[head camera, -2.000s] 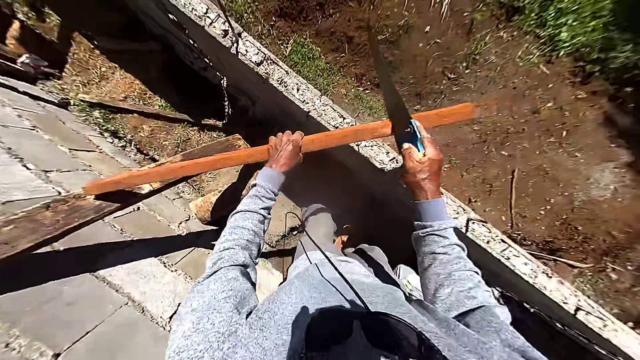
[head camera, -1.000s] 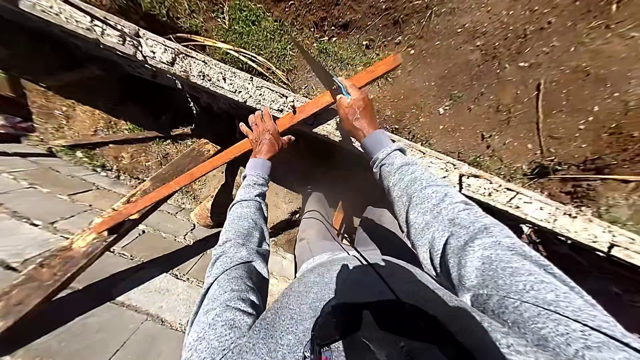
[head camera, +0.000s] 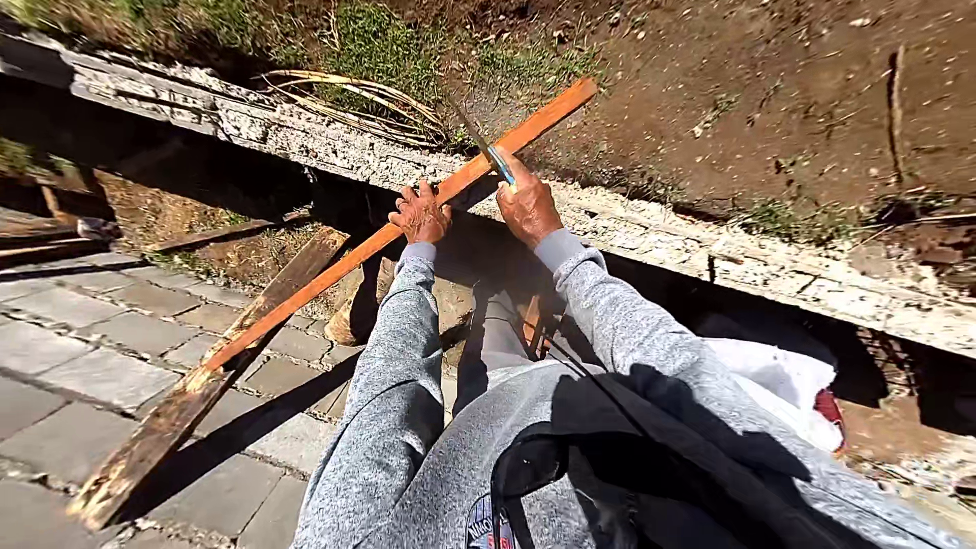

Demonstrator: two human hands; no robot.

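A long reddish-brown wooden strip (head camera: 328, 276) lies diagonally across the rough top of a low wall, its near end over a weathered plank. My left hand (head camera: 421, 216) presses on the strip near the wall's edge, fingers spread over it. In my right hand (head camera: 528, 200) is the blue handle of a handsaw (head camera: 482, 143). The saw's blade points up and away, crossing the strip just beyond the wall top, and is seen nearly edge-on. The strip's far end sticks out over the soil.
The low wall (head camera: 663, 248) runs diagonally across the view. A weathered plank (head camera: 164, 427) slants over grey pavers (head camera: 114, 375) at the left. Bent dry canes (head camera: 366, 103) lie by the grass beyond the wall. A white cloth (head camera: 785, 381) is at my right side.
Two seconds ago the saw blade stood farther right, near the strip's far end; it now crosses closer to my left hand. My left hand remains on the strip. The view has shifted.
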